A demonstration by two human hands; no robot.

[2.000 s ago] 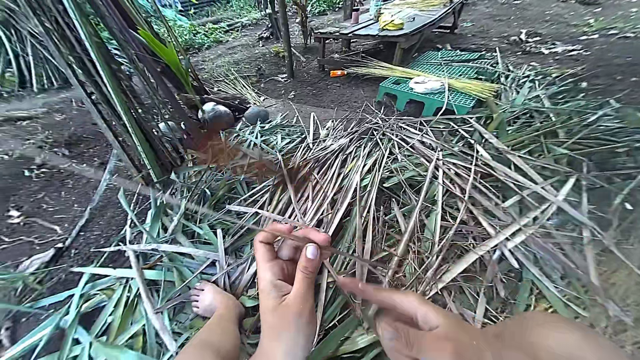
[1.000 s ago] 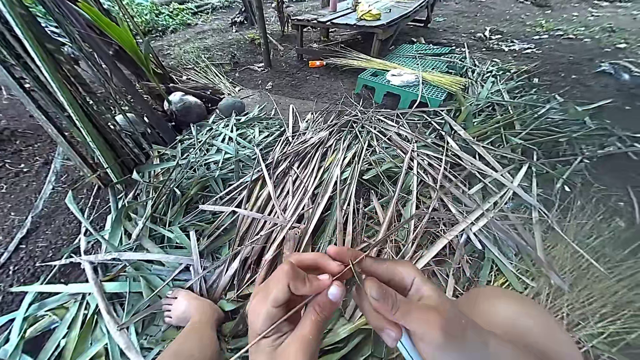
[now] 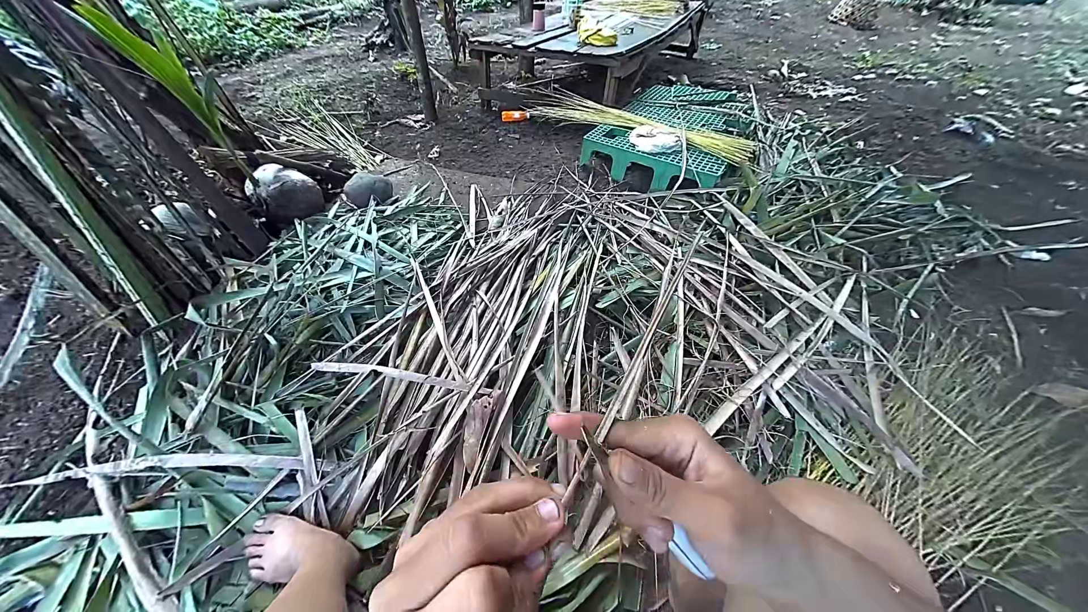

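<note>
At the bottom centre, my left hand [image 3: 484,540] has its fingers curled and pinches the end of a thin brown leaf strip [image 3: 575,483]. Close on its right, my right hand [image 3: 680,484] is closed around a tool with a light blue handle [image 3: 690,552], which looks like a small knife. A dark narrow blade or strip [image 3: 605,476] shows by the right thumb; which it is, I cannot tell. The right index finger points left above the left fingertips. Beneath and beyond both hands spreads a pile of long dry and green palm leaflets [image 3: 510,306].
My bare foot [image 3: 293,548] rests among leaves at lower left. Thin midribs [image 3: 977,476] lie at right. Ahead, a green plastic crate [image 3: 654,161] bears a midrib bundle [image 3: 629,115] and a whitish bundle [image 3: 654,138]. Coconuts [image 3: 285,191], palm stalks [image 3: 110,195] and a wooden table [image 3: 552,47] stand beyond.
A second ago the fingertips of both hands met at a strip; now the hands are slightly apart and the right index finger is extended. The blue handle was hidden two seconds ago.
</note>
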